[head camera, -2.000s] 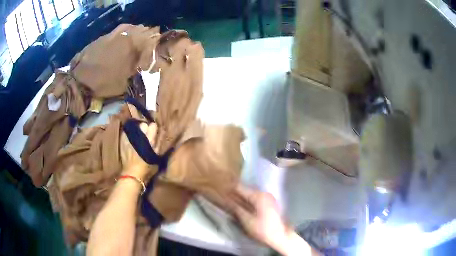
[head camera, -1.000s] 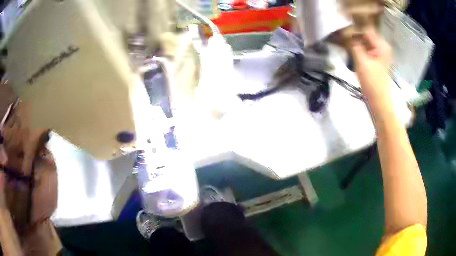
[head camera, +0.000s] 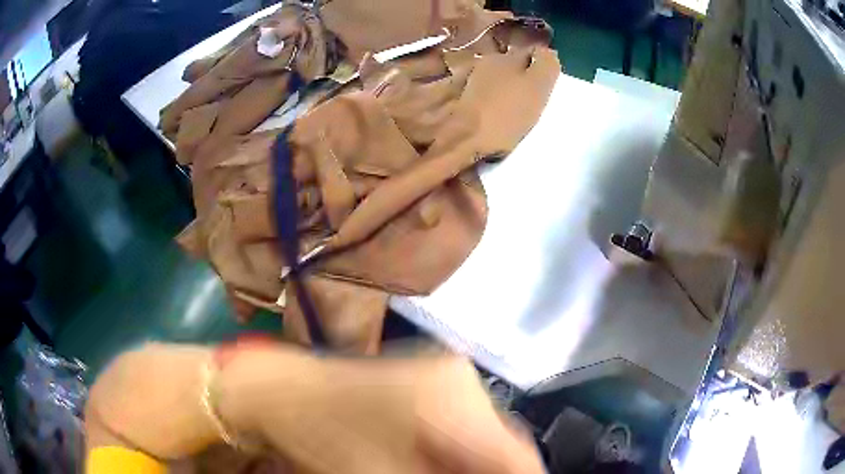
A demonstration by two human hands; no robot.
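Observation:
A heap of tan-brown cloth pieces [head camera: 371,185] lies crumpled on the white table [head camera: 574,167]. A long navy strap [head camera: 285,199] runs down over the heap and hangs past the near table edge with a brown cloth end. My left hand [head camera: 454,407] is large and blurred at the bottom centre, in front of the table edge. A red string is on its wrist. Its fingers are cut off by the lower edge, so I cannot tell whether it holds anything. My right hand is out of the picture.
The sewing machine's beige casing [head camera: 804,250] fills the right side, with a bright lamp-lit area below it. A small dark metal part [head camera: 634,241] sits on the table near it. Clear plastic [head camera: 51,384] lies low at the left.
The view has swung from the machine and right side back to the cloth heap. My right hand, earlier raised at the upper right, has left view. My left hand now crosses the bottom, off the heap.

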